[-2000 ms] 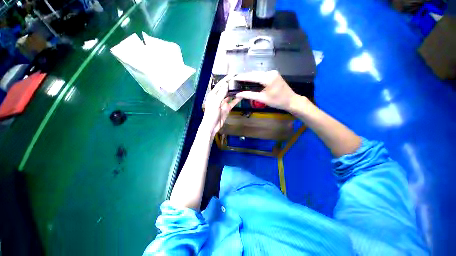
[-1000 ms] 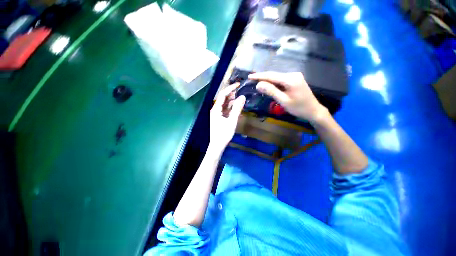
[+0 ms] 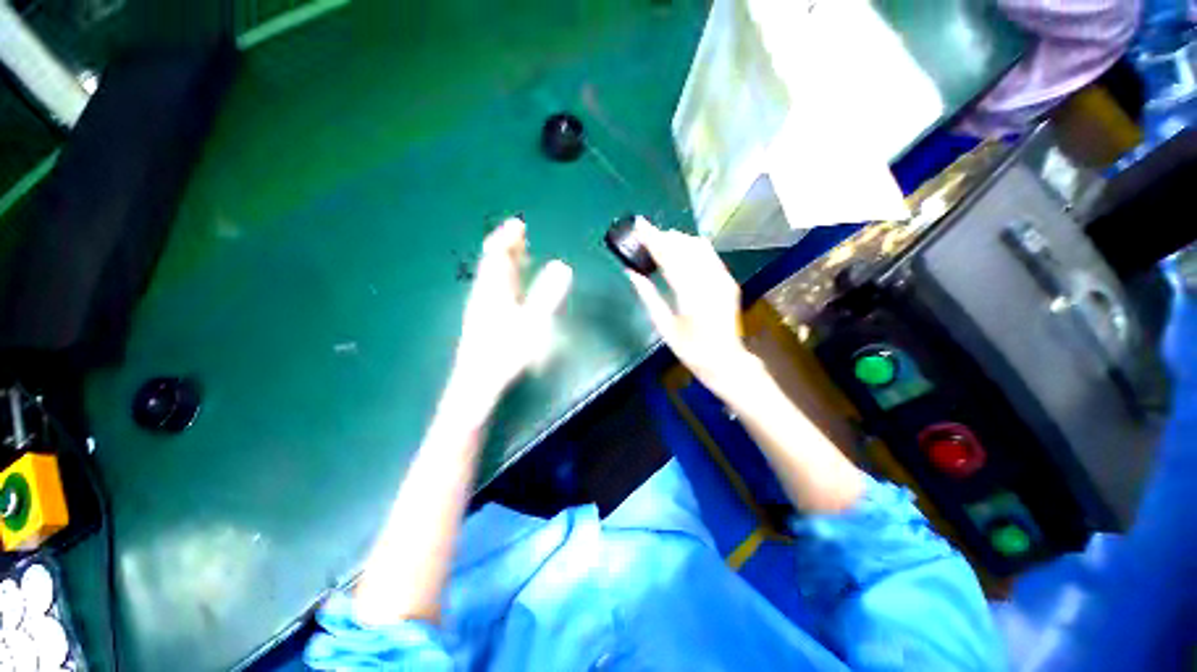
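My right hand (image 3: pixel 696 299) holds a round black plastic housing (image 3: pixel 630 246) between thumb and fingers, just above the green belt. My left hand (image 3: pixel 505 315) is over the belt, its fingertips at a small pile of tiny black parts (image 3: pixel 465 271). The fingers are blurred and partly cover the pile; whether they pinch a part cannot be seen. Another black housing (image 3: pixel 563 137) stands on the green belt (image 3: pixel 328 263) beyond my hands. A further black housing (image 3: pixel 167 404) stands at the left.
A white open carton (image 3: pixel 735 171) stands at the belt's far right. The machine (image 3: pixel 1037 302), with green buttons (image 3: pixel 874 368) and a red button (image 3: pixel 950 449), is at the right. A yellow switch box (image 3: pixel 32 502) and round white parts (image 3: pixel 32 617) are lower left. A person's sleeve (image 3: pixel 1070 53) shows upper right.
The view has swung left towards the belt. Both hands have moved from the machine's front to over the belt and are farther apart. The black housing is now clearly in my right hand.
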